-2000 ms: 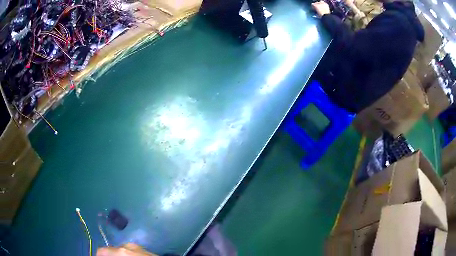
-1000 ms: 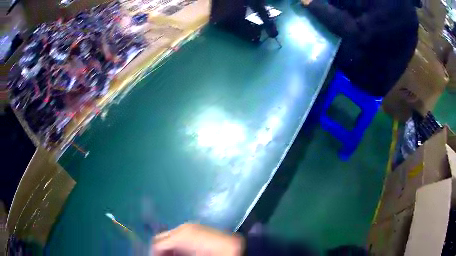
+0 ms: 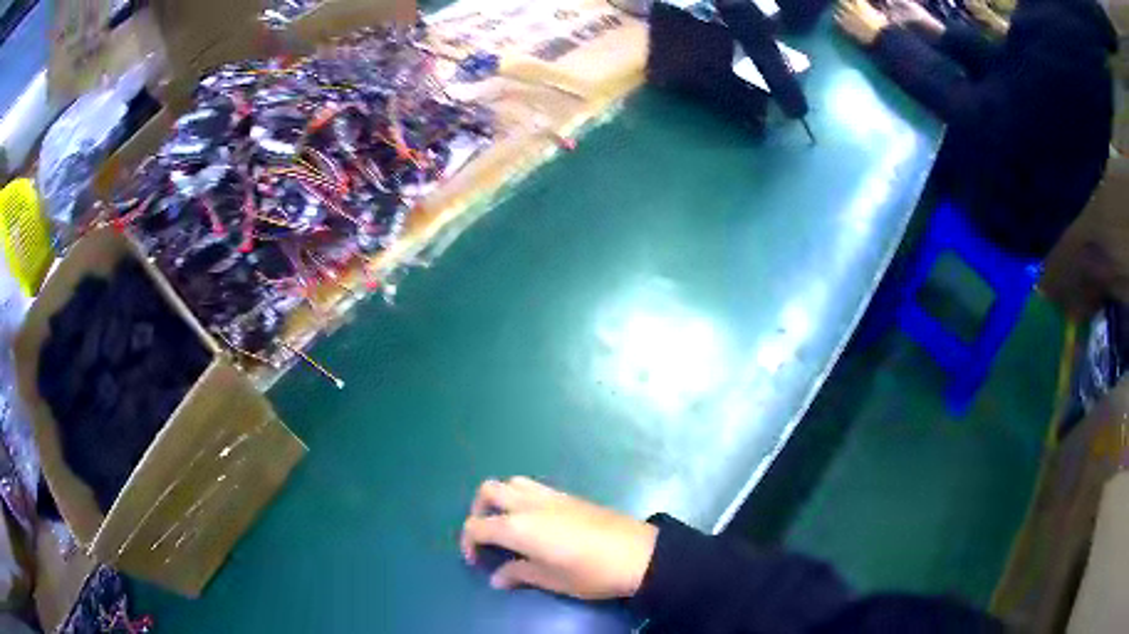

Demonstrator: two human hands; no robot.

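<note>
My right hand (image 3: 563, 542) is bare and rests low over the green table top, its fingers curled around a small dark piece (image 3: 492, 555) that looks like a black foam pad. Most of the piece is hidden by the fingers. My left hand is not in view. An open carton (image 3: 211, 495) filled with matte black foam pads (image 3: 112, 372) stands at the left. Behind it lies a large pile of wired modules (image 3: 291, 173) on cardboard, with one lead wire (image 3: 310, 365) hanging over onto the table.
A person in dark clothes (image 3: 1015, 124) works at the far right beside a blue stool (image 3: 966, 303). A black stand with a thin tool (image 3: 774, 62) is at the far end of the table. Some dark wired parts (image 3: 105, 604) lie at the bottom left.
The view has swung left, bringing the foam carton into sight. My right hand has come further into view, with fingers curled on the dark piece. The loose wire seen near it is out of sight.
</note>
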